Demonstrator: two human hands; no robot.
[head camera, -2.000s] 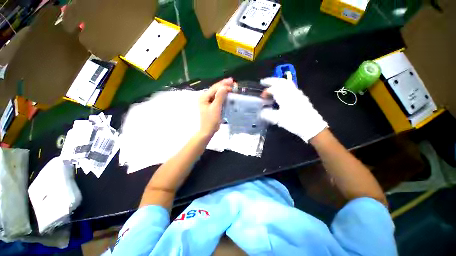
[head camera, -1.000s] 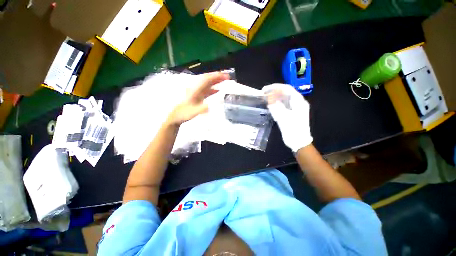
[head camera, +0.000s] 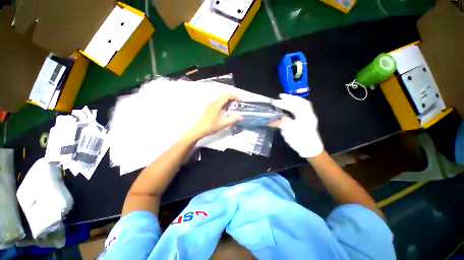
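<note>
An electronic device (head camera: 256, 116), grey and dark-edged, is held at the centre above the bag pile. Clear film seems to cover it, but blur hides how far. My left hand (head camera: 218, 118), bare, grips its left end. My right hand (head camera: 301, 126), in a white glove, grips its right end. The clear poly bags (head camera: 157, 114) form a glaring white pile below and left of the device. A clear bag edge (head camera: 263, 142) shows below the device. The blue tape dispenser (head camera: 293, 74) stands behind my right hand.
Leaflets (head camera: 81, 142) and a white packet stack (head camera: 45, 195) lie at left. Open yellow boxes (head camera: 120, 39) stand along the green surface (head camera: 168, 48) behind the black bench. A green cylinder (head camera: 376, 70) with a white cord touches the open right box (head camera: 419, 89).
The device was flat with its pale face up, then turned to show its dark edge. My left hand has come back onto its left end. The camera view has shifted a little.
</note>
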